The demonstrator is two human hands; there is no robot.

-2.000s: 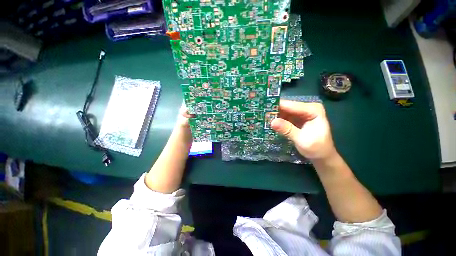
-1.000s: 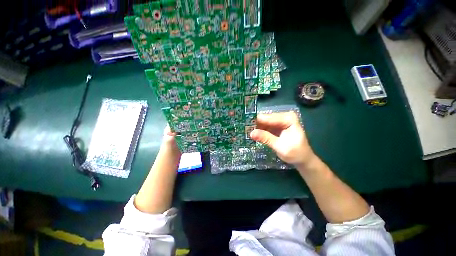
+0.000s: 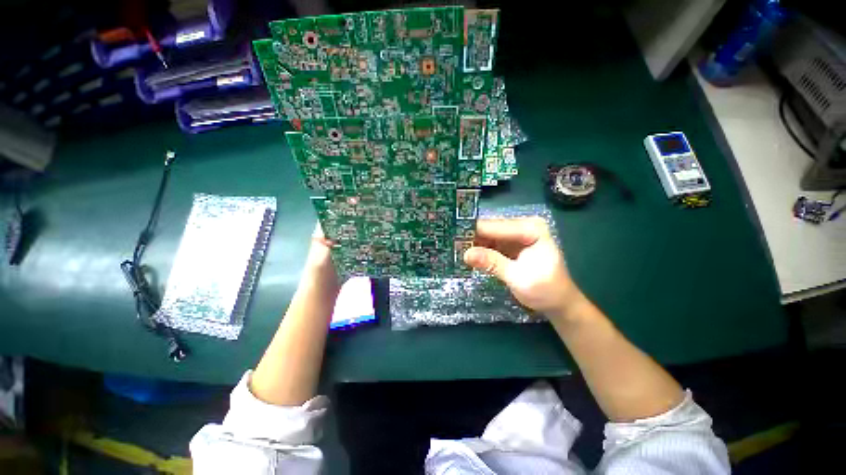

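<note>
A large green PCB panel [image 3: 390, 139] with repeated board patterns and white rectangles down its right edge is held up in front of me. My left hand [image 3: 323, 252] grips its lower left edge, the fingers mostly hidden behind it. My right hand [image 3: 522, 263] holds its lower right corner, thumb on the face. Bubble wrap [image 3: 436, 306] over green boards lies below and behind the panel. More green board [image 3: 502, 148] shows past its right edge. A smartphone [image 3: 353, 302] with a white and blue screen is partly hidden by my left wrist and the panel.
A wrapped white item [image 3: 219, 264] and a black cable [image 3: 139, 269] lie left. A round tape measure [image 3: 570, 184] and a pale handheld meter [image 3: 678, 167] are right. Purple trays [image 3: 199, 70] stand back left, a blue bottle [image 3: 737, 42] and a grey instrument [image 3: 816, 83] back right.
The view has swung right, then slightly up. The panel is tilted differently, so its top edge now shows. Both hands keep their hold on it.
</note>
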